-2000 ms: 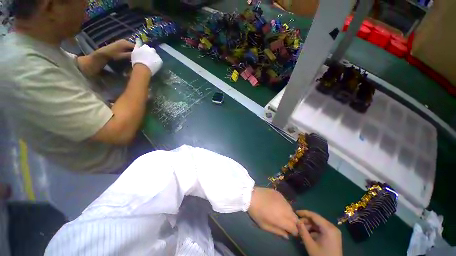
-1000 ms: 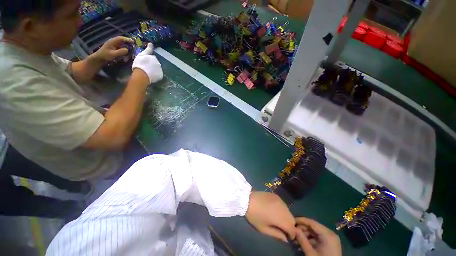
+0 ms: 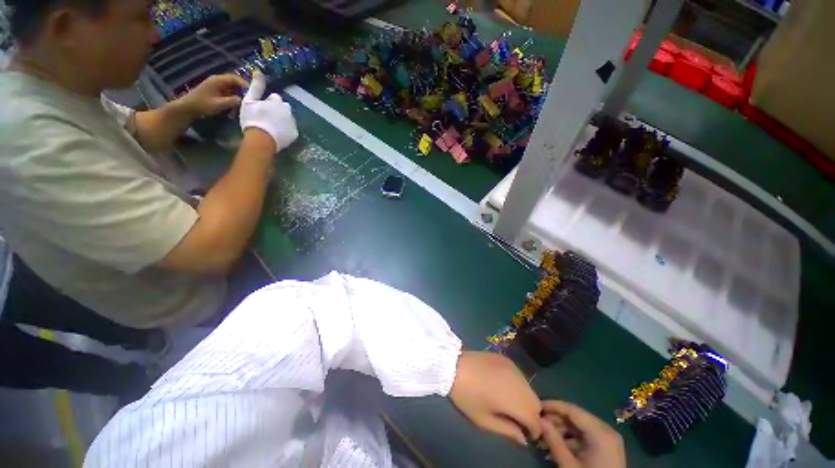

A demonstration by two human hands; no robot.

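My left hand and my right hand, both bare, meet at the lower edge of the view. Their fingers close around a small dark part, mostly hidden by the fingers; which part it is cannot be told. Behind my hands a curved stack of dark screen modules with gold flex cables stands on the green bench. A second such stack stands to the right. A joined watch unit with a silvery rim lies alone farther left.
A white blister tray with dark parts lies behind the stacks. A pale post rises beside it. Crumpled wipes lie at lower right. Coloured binder clips are piled at the back. A person with one white glove works at left.
My left hand has moved slightly down and closer against my right fingers; the small dark part has come into sight between them. The neighbouring person's hands have shifted a little at the clips.
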